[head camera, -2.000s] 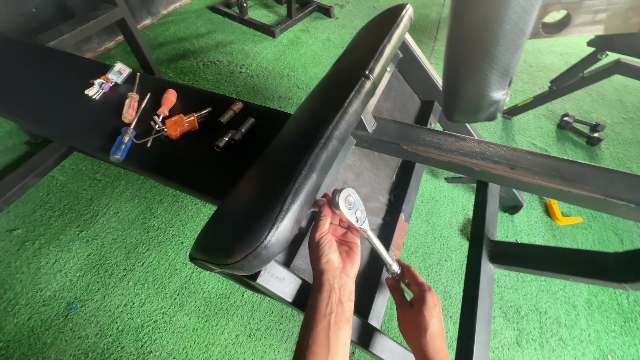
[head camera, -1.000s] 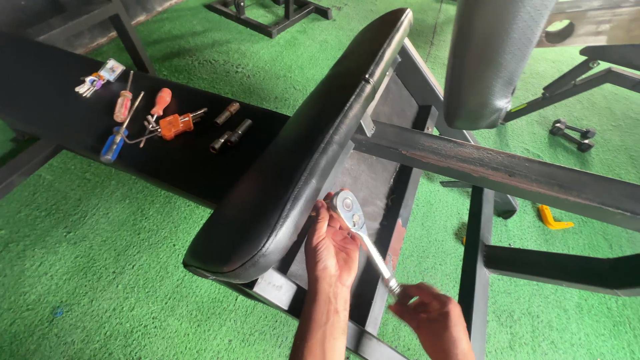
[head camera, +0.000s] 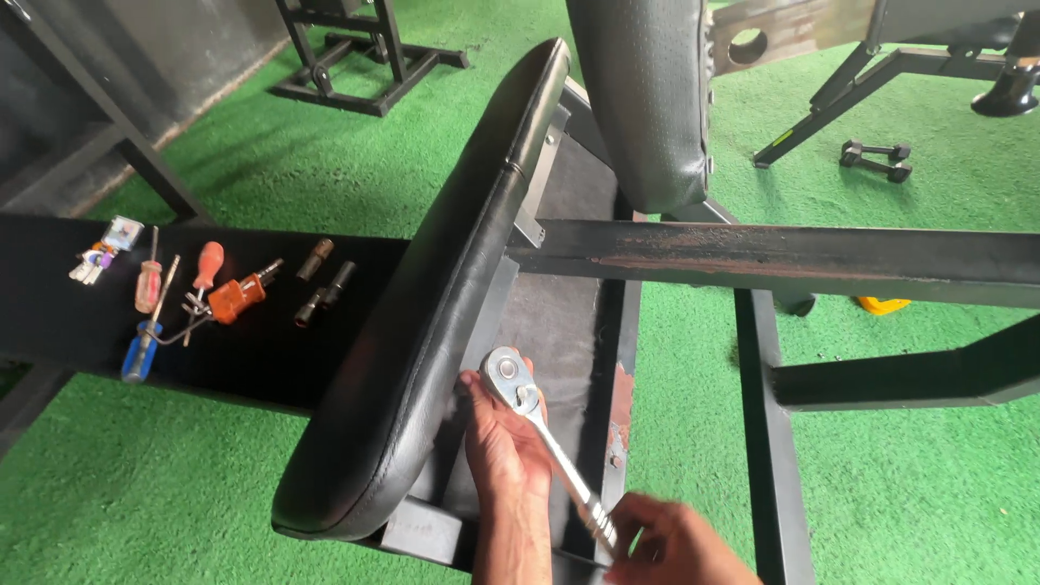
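Note:
A steel ratchet wrench (head camera: 556, 447) slants across the middle, its round head up beside the edge of a black padded bench cushion (head camera: 431, 317). Beneath that head is my left hand (head camera: 510, 443), palm up, its fingers curled around the back of it. My right hand (head camera: 670, 540), a little blurred, has its fingers at the lower end of the handle; how firmly it holds is unclear. Whatever lies under the ratchet head is hidden. The metal frame (head camera: 621, 422) with chipped paint runs just right of the tool.
A black bench (head camera: 49, 325) at left bears screwdrivers (head camera: 140, 351), an orange hex key set (head camera: 236, 298), several sockets (head camera: 315, 260) and keys (head camera: 97, 260). A scuffed steel beam (head camera: 772, 256) crosses at right. Dumbbells (head camera: 876, 161) and a yellow object (head camera: 883, 305) lie on green turf.
My right hand has shifted slightly about the lower end of the handle. My left hand stays under the ratchet head. The tools on the bench have not moved.

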